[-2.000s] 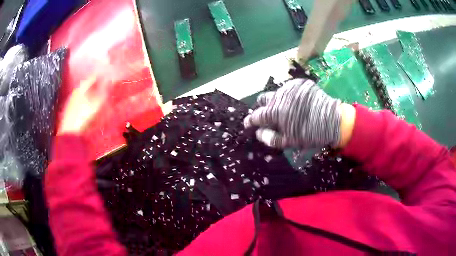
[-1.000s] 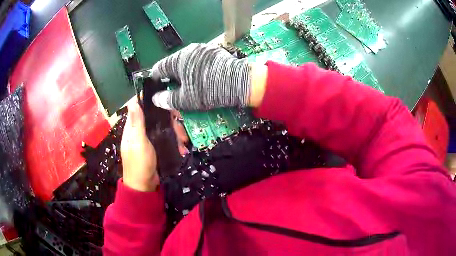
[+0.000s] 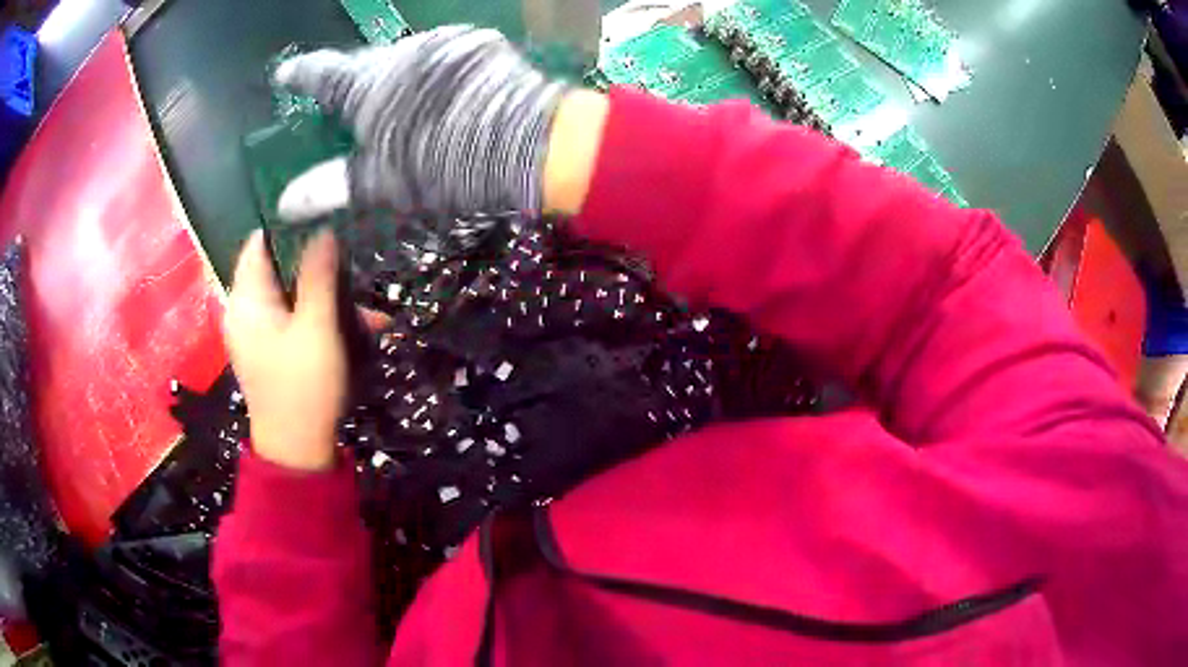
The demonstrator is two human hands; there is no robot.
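Observation:
My bare left hand point(image 3: 289, 371) is upright at the left, with its fingers around a dark plastic shell point(image 3: 297, 250), mostly hidden by the fingers. My right hand point(image 3: 450, 120), in a grey-white striped glove, is just above it, thumb and index finger on either side of a blurred dark-green circuit board point(image 3: 276, 146). The board's lower end is at the shell's upper end; blur hides whether it sits inside. A black pile of shells point(image 3: 560, 378), speckled with small white and silver pieces, lies in front of me.
A red sheet point(image 3: 104, 300) lies left of the hands. The green conveyor belt point(image 3: 196, 117) runs behind them, with a metal post point(image 3: 563, 24). Green board panels point(image 3: 782, 65) lie at the back right. Black shells in crinkled plastic point(image 3: 16, 391) are at the far left.
Both hands have moved up and left in the picture. The gloved fingers have spread wider around a green board. The green panel seen below the glove no longer shows over the pile.

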